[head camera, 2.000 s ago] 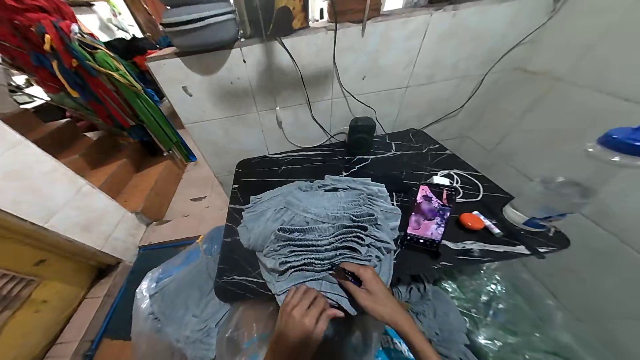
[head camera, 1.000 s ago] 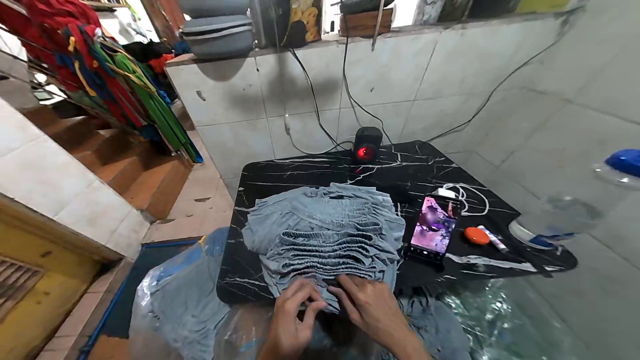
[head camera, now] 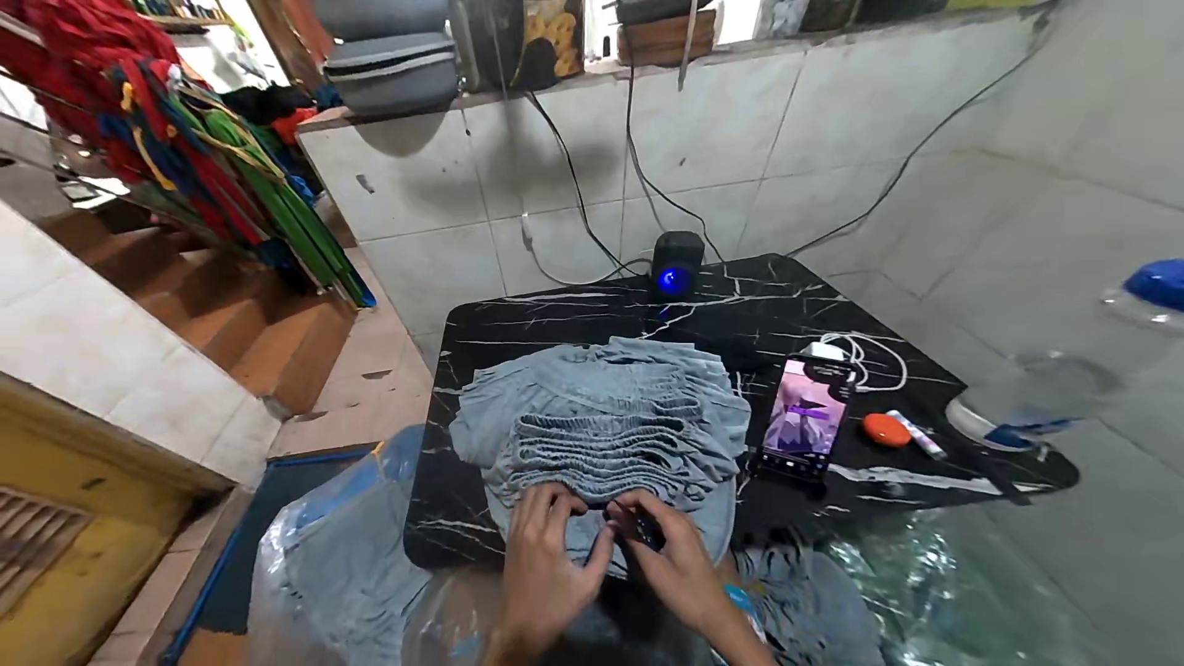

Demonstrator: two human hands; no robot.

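Note:
A pile of blue-grey gathered fabric pieces [head camera: 610,407] lies on a black marble-patterned table [head camera: 573,319]. At its near edge, my left hand [head camera: 548,564] pinches the elastic-looking gathered edge of a piece between thumb and fingers. Close beside it on the right, my right hand [head camera: 671,555] has its fingertips on the same edge, with a small dark object partly visible in its palm. What that object is cannot be made out. Both hands' fingertips nearly meet over the cloth.
A phone with a lit screen [head camera: 805,416], a white charger cable [head camera: 879,356], an orange round object [head camera: 886,429] and a small speaker-like device [head camera: 677,264] are on the table. Plastic bags with grey cloth [head camera: 351,573] stand left below; clear plastic [head camera: 943,592] lies at right.
The small black device's light was unlit, then red, and is now blue. My left hand's fingers have moved up onto the gathered edge.

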